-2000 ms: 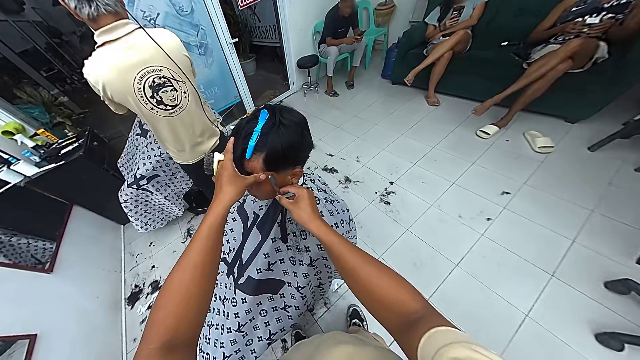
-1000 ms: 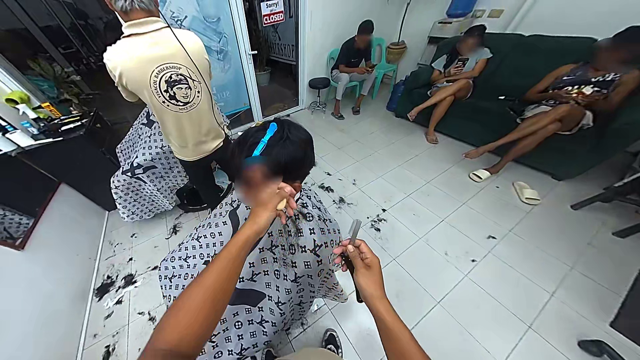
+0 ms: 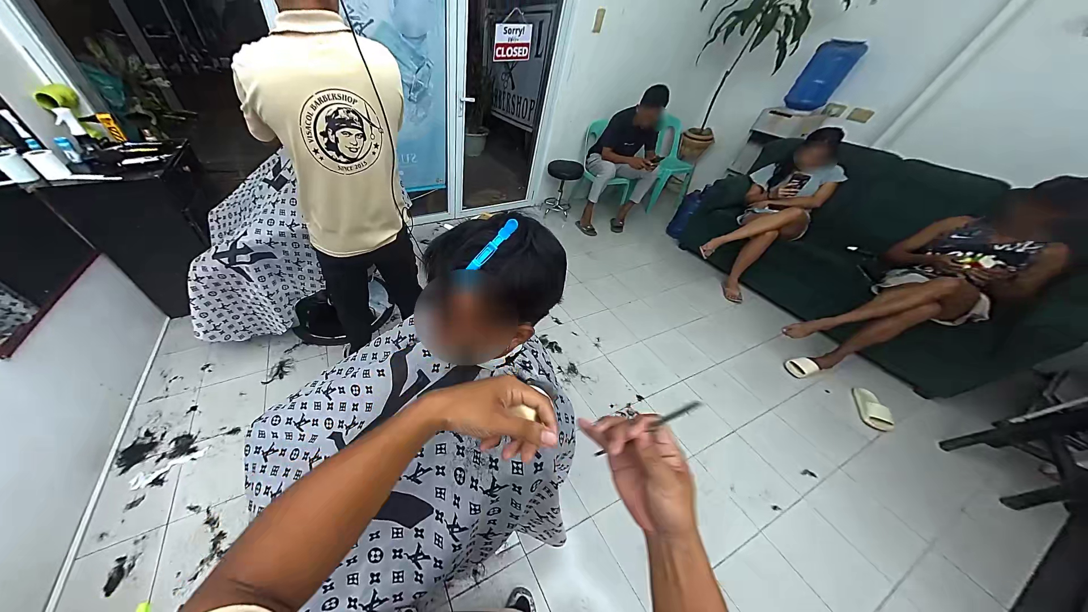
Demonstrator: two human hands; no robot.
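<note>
A seated person in a patterned barber cape (image 3: 459, 476) is in front of me, with a blue hair clip (image 3: 493, 245) in the dark hair (image 3: 535, 263). My left hand (image 3: 501, 416) hovers over the cape near the person's shoulder, its fingers curled around a small pale object that I cannot identify. To the right of the cape, above the floor, my right hand (image 3: 646, 459) holds a thin dark tool (image 3: 677, 414), blurred, too unclear to tell whether scissors or a comb. Neither hand touches the hair.
A co-worker in a beige shirt (image 3: 340, 144) stands by another caped person (image 3: 246, 255) at the left. Bottles and tools lie on a black counter (image 3: 170, 183). Several people sit along the back and on a green sofa (image 3: 918, 340). Cut hair (image 3: 140, 450) and slippers (image 3: 873, 410) lie on the floor.
Two seconds ago both hands were at the side of the person's head; they have since come away from it. The right hand's tool has turned from upright to slanted since a second ago.
</note>
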